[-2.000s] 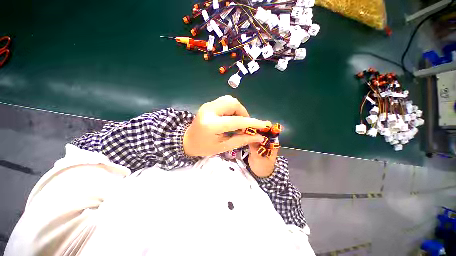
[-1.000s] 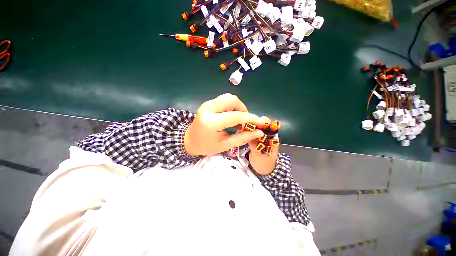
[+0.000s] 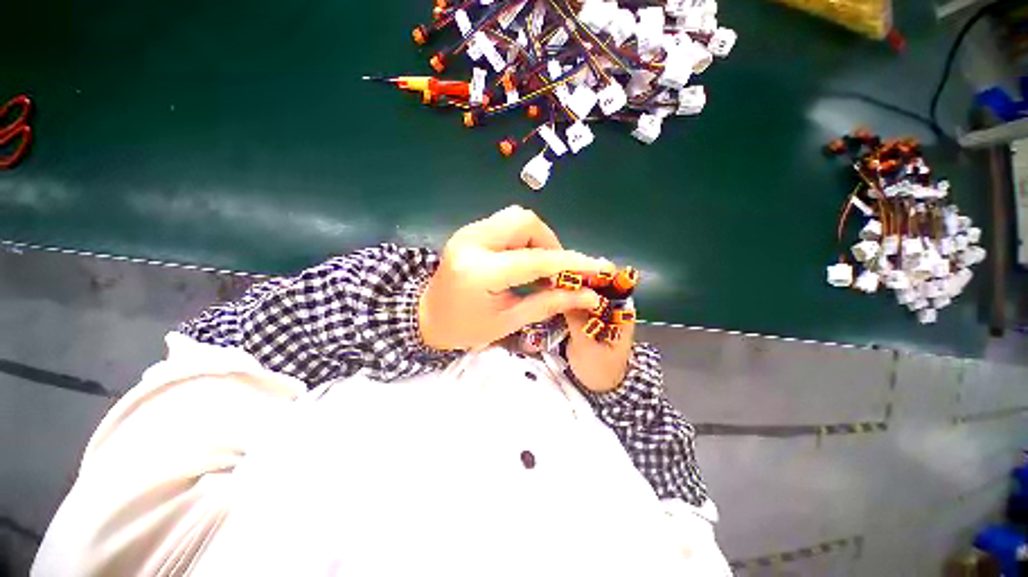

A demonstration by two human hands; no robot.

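My left hand [image 3: 490, 284] reaches in from the left, its thumb and fingertips closed at an orange connector [image 3: 572, 278]. My right hand [image 3: 597, 352] is lower and to the right, largely behind the connectors, closed around a held bunch of harnesses. Several orange connector ends of the bunch [image 3: 610, 319] cluster above its fingers. The wires and the other ends of the bunch are mostly hidden by my hands. Both hands are bare and close together over the bench's front edge.
The main harness pile [image 3: 586, 68] lies on the green bench top [image 3: 282, 135], with an orange-yellow pick [image 3: 434, 87] at its left. A second harness pile [image 3: 907, 231] lies at right. Red-orange scissors handles [image 3: 15, 132] show at far left. A yellow bag [image 3: 845, 14] is at the top.
The view has shifted slightly, so the right pile sits further right. My left fingers and the orange connectors have shifted a little against each other. Both hands keep their hold.
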